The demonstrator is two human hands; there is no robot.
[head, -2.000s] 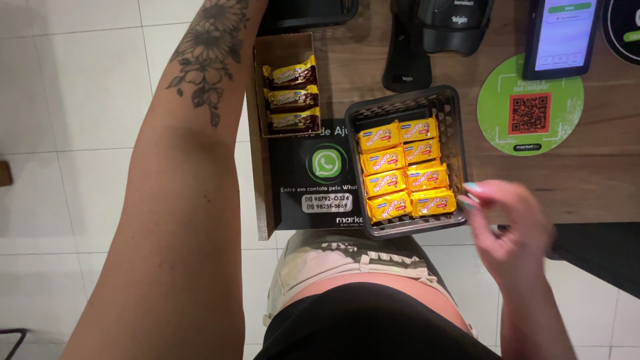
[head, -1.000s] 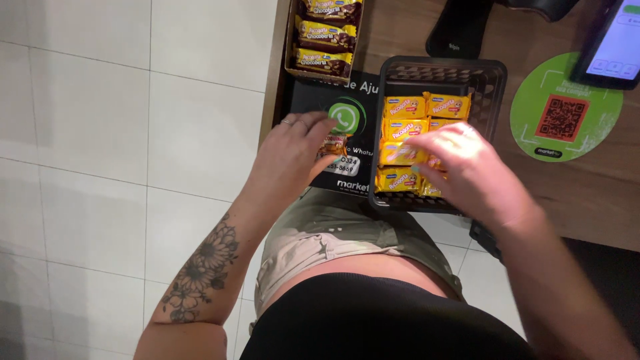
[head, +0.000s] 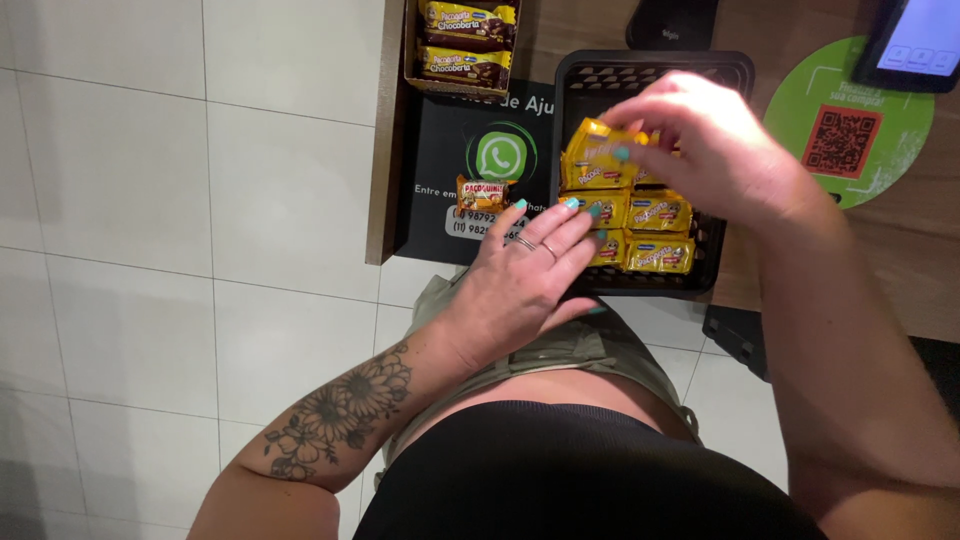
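Observation:
My right hand [head: 694,146] pinches a yellow-wrapped Paçoquita candy [head: 604,142] over the upper part of a black plastic basket [head: 652,58]. Rows of the same yellow packets [head: 660,256] lie in the basket below it. My left hand [head: 536,255] rests palm down across the basket's left rim, fingers spread, its fingertips on packets of the lower rows; whether it grips one is not visible. Left of the basket, a small orange-and-red wrapped candy [head: 484,195] lies by itself on a black printed sign [head: 427,154], near my left index finger.
A cardboard box [head: 457,88] of chocolate-covered bars stands above the sign at the counter's left edge [head: 386,150]. Right of the basket are a round green sticker [head: 787,97] with a printed code and a lit screen device [head: 919,45]. A black stand base [head: 670,26] lies behind the basket.
My left hand has moved right, from the small candy on the sign to the basket. My right hand has lifted a yellow packet. The small candy, mostly covered a second ago, now shows.

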